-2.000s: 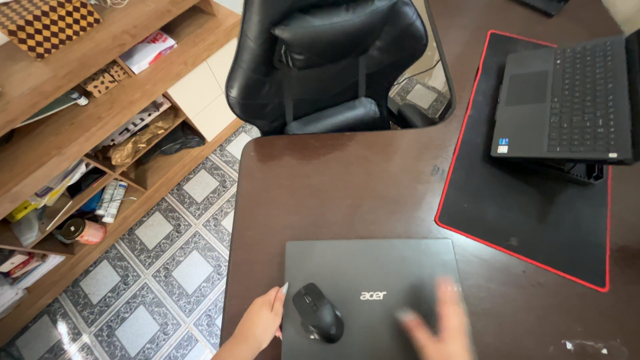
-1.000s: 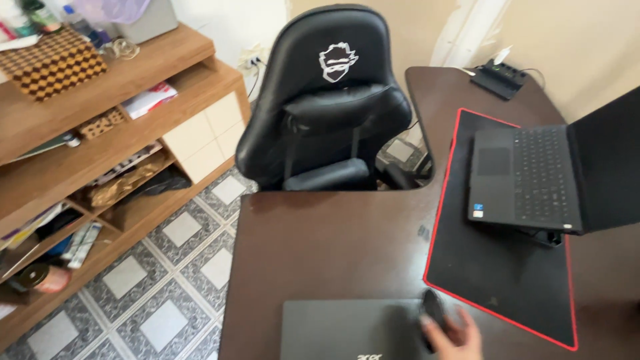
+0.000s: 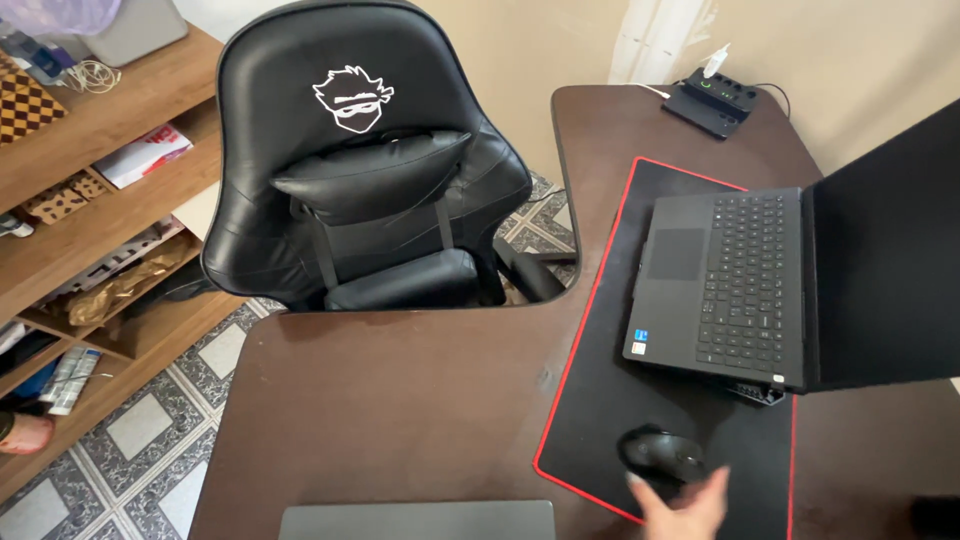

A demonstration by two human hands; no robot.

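Observation:
My right hand (image 3: pixel 681 506) is at the lower right, thumb and fingers around the near end of a black computer mouse (image 3: pixel 661 453). The mouse is over the near part of a black desk mat with a red edge (image 3: pixel 592 405); blur hides whether it rests on it. Beyond it, an open laptop (image 3: pixel 720 277) with a dark screen sits on a black stand (image 3: pixel 763 394) on the mat. At the bottom edge shows part of a closed grey laptop (image 3: pixel 416 521) on the brown desk (image 3: pixel 390 390). My left hand is out of view.
A black gaming chair (image 3: pixel 375 180) stands at the desk's far edge. A black power strip (image 3: pixel 709 101) with cables lies at the desk's back corner. On the left is a wooden shelf unit (image 3: pixel 112 165) holding several things, above a patterned tile floor (image 3: pixel 139 427).
The mouse has gone from the closed laptop's lid to the desk mat, with my right hand at it. My left hand, earlier at that laptop's left edge, has left the view, which has tilted up.

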